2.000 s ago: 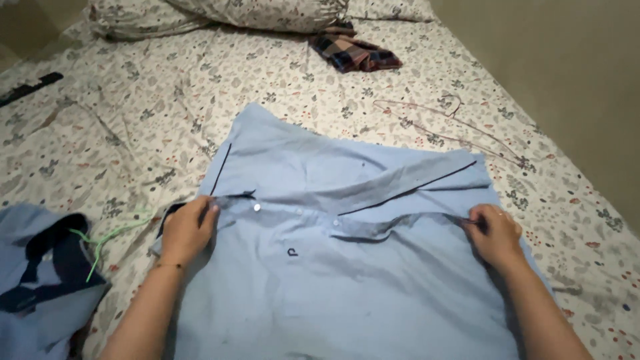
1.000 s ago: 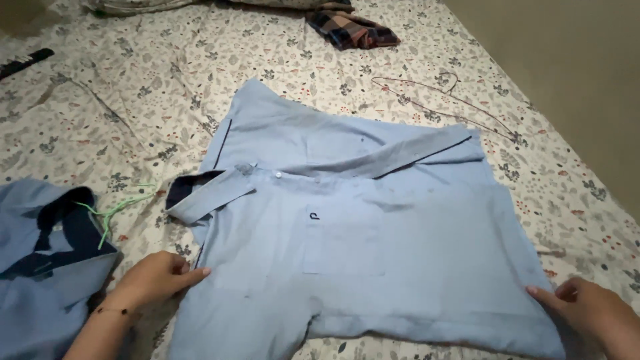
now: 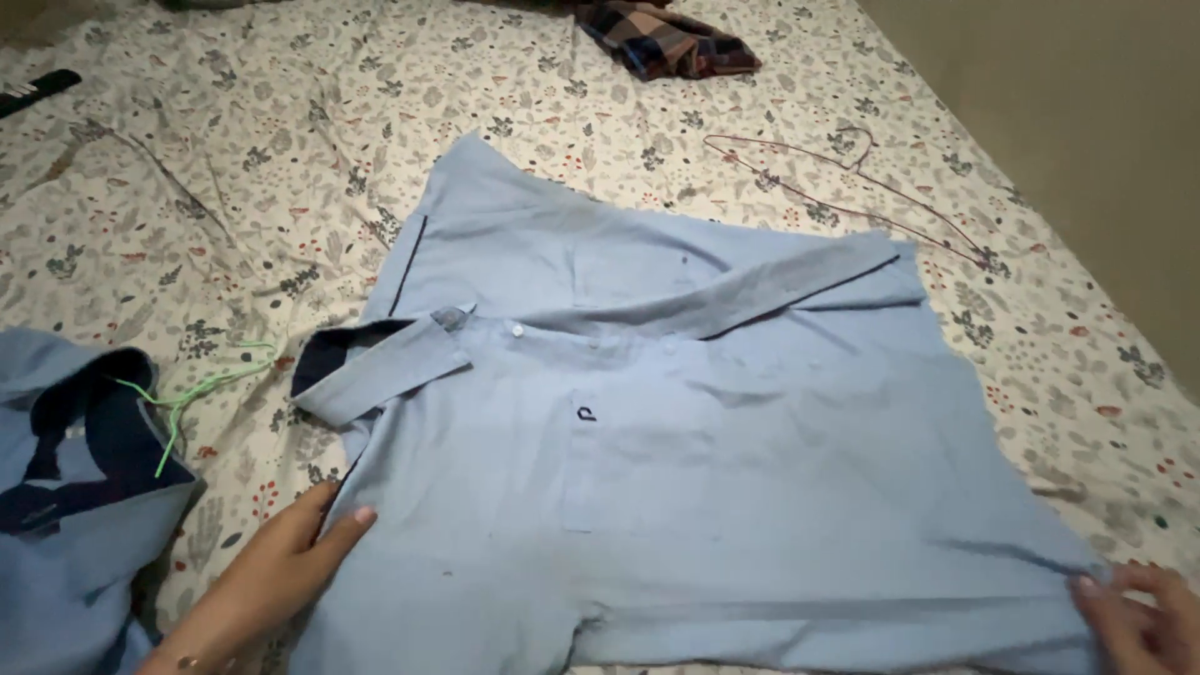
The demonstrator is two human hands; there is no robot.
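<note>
A light blue collared shirt [image 3: 750, 450] lies spread sideways on the bed, its collar [image 3: 375, 375] at the left and its button placket running across the middle. A small dark mark shows by the chest pocket. My left hand [image 3: 281, 553] pinches the shirt's edge below the collar between thumb and fingers. At the lower right, my right hand [image 3: 1139, 614] grips the shirt's bottom corner; part of that hand is cut off by the frame.
Another blue shirt [image 3: 84, 562] with a dark inner collar and a green string [image 3: 202, 389] lies at the left. A thin wire hanger [image 3: 844, 169] and a plaid cloth [image 3: 666, 42] rest farther back on the floral bedsheet [image 3: 309, 159]. A black object [image 3: 37, 92] is at the far left.
Both hands have moved from the placket area down to the shirt's lower part. The collar and front, earlier partly folded, now lie more open and flat.
</note>
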